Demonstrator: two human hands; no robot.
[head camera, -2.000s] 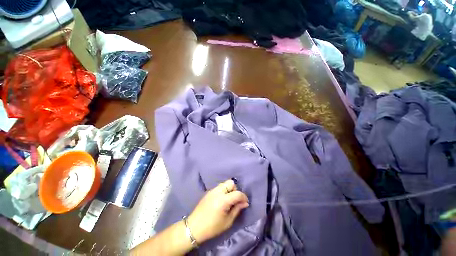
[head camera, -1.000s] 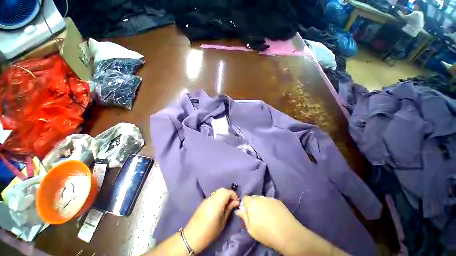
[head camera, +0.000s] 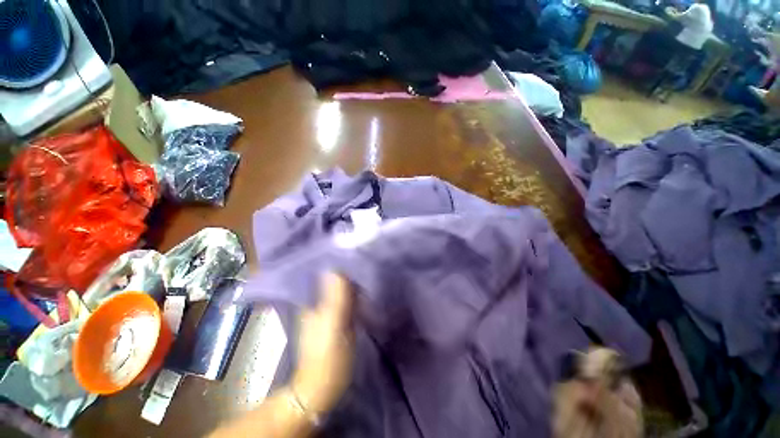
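A purple coat (head camera: 445, 299) lies over the table with its collar away from me. Its front cloth is blurred and raised, and one part reaches left over the top of the phone. A whitish label (head camera: 363, 224) shows near the collar. My left hand (head camera: 323, 351), with a bracelet at the wrist, is blurred against the coat's left front; its grip cannot be made out. My right hand (head camera: 597, 398) is blurred at the lower right, by the sleeve, with something dark at its top. No needle or button can be made out.
At left are an orange bowl (head camera: 122, 342), a dark phone (head camera: 218, 329), a white tag (head camera: 161, 396), clear bags (head camera: 201, 257), a red plastic bag (head camera: 81, 192) and a fan (head camera: 43, 56). Black garments (head camera: 368, 38) lie at the far side, purple coats (head camera: 684, 205) beyond the right edge.
My hands were together at the coat's front and are now apart, the right far to the right. The coat's front has lifted and shifted, and the dark button is no longer visible.
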